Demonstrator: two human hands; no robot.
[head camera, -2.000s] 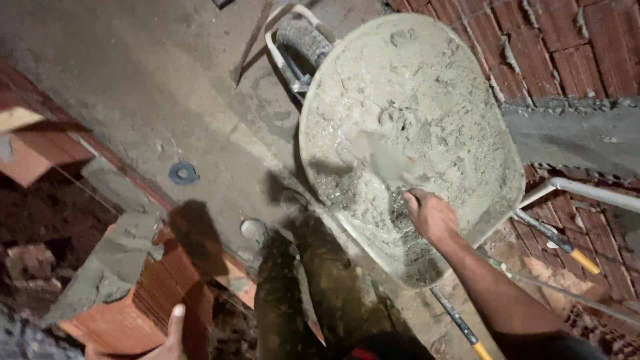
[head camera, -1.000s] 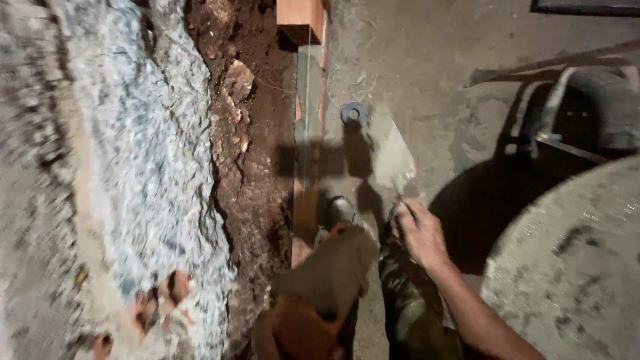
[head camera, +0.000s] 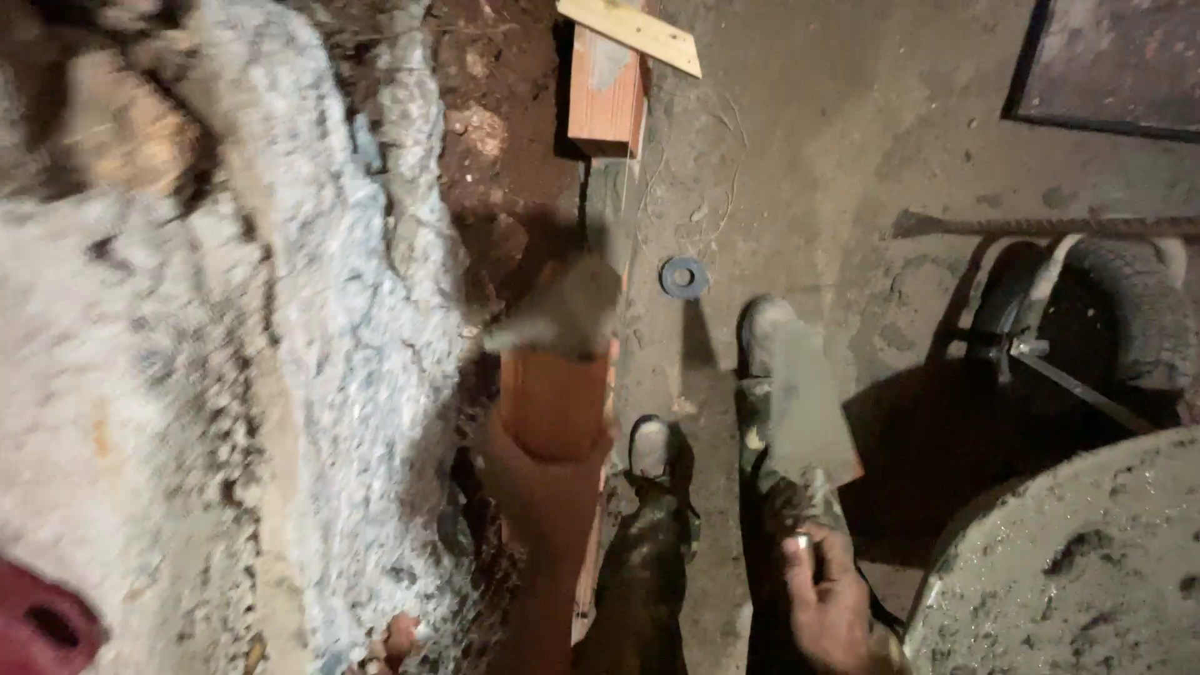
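My right hand (head camera: 830, 595) grips the handle of a masonry trowel (head camera: 811, 403), whose grey blade points forward above my right leg and shoe. To its left, a hollow clay brick (head camera: 553, 398) has grey mortar (head camera: 572, 300) on its far end. My left hand (head camera: 553, 478), blurred and in shade, appears to hold the brick's near end; its fingers are not distinct. A thin string runs along the brick course beside it. Another clay brick (head camera: 605, 112) sits farther along, under a wooden strip (head camera: 637, 33).
A mortar-filled wheelbarrow (head camera: 1078, 572) stands at lower right, its wheel (head camera: 1125, 309) beyond. A metal bar (head camera: 1050, 226) lies near the wheel. A grey ring (head camera: 683, 277) rests on the floor. Rough rock (head camera: 319, 281) and soil border the left. A dark panel (head camera: 1116, 70) lies upper right.
The view has swung left from the wheelbarrow to the brick course. My right hand, earlier over the mortar in the wheelbarrow, is now beside it, above my leg, with the trowel.
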